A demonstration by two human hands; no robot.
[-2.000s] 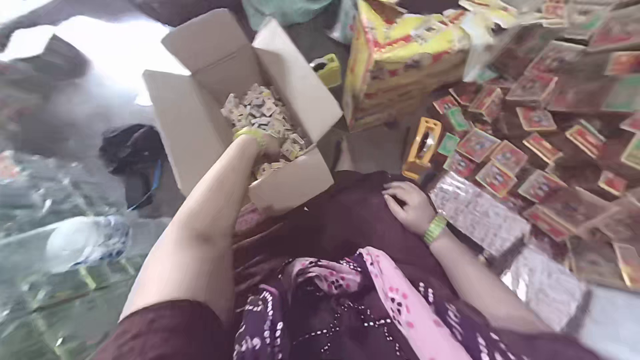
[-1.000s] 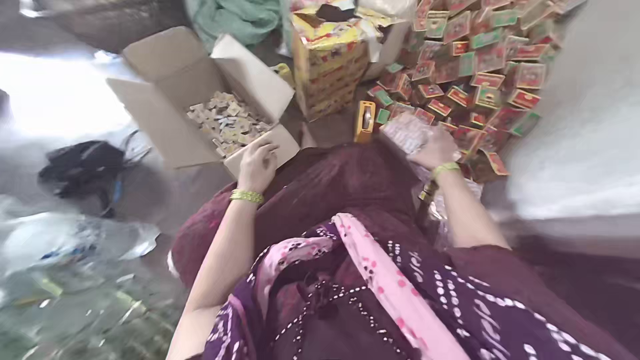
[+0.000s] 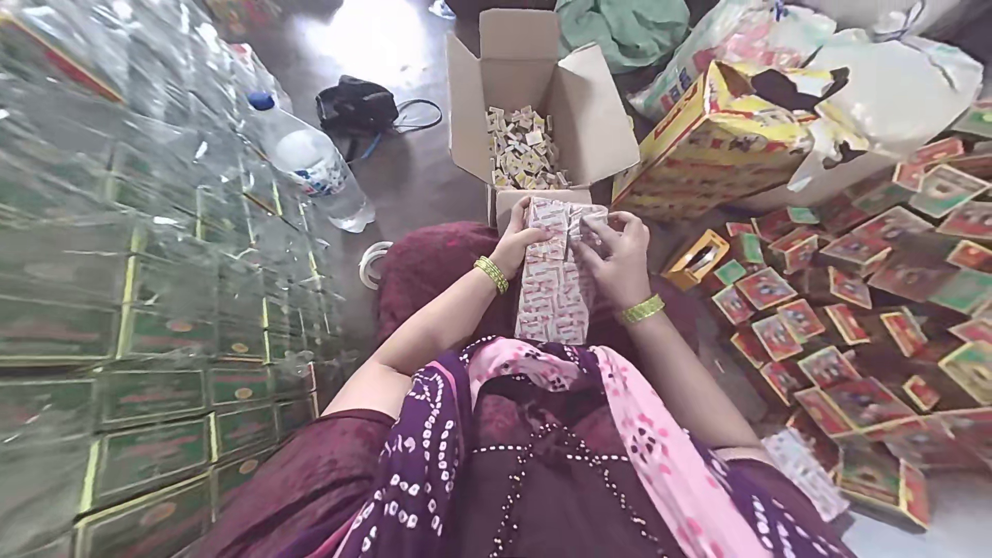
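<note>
My left hand [image 3: 518, 242] grips the left upper edge of a long patterned sheet of printed packets [image 3: 552, 298], which hangs down over my lap. On its right upper part lies my right hand [image 3: 620, 252], fingers bent and pinching at the sheet's upper layer. Just beyond both hands stands an open cardboard carton [image 3: 620, 147] with its flaps spread. Many small printed pieces [image 3: 523, 151] lie heaped inside it. Some fingertips are partly hidden by the sheet.
Plastic-wrapped stacks of green boxes [image 3: 155, 403] stand at left beside a plastic bottle [image 3: 310, 163]. A black bag [image 3: 356, 105] lies behind. At right are a yellow printed carton [image 3: 697, 147], an orange tool [image 3: 697, 260], many scattered red and green boxes [image 3: 775, 337] and another patterned sheet [image 3: 806, 469].
My left hand has left the carton, and my right hand has come from the right side to the middle. Both now hold the patterned sheet over my lap. The view has turned.
</note>
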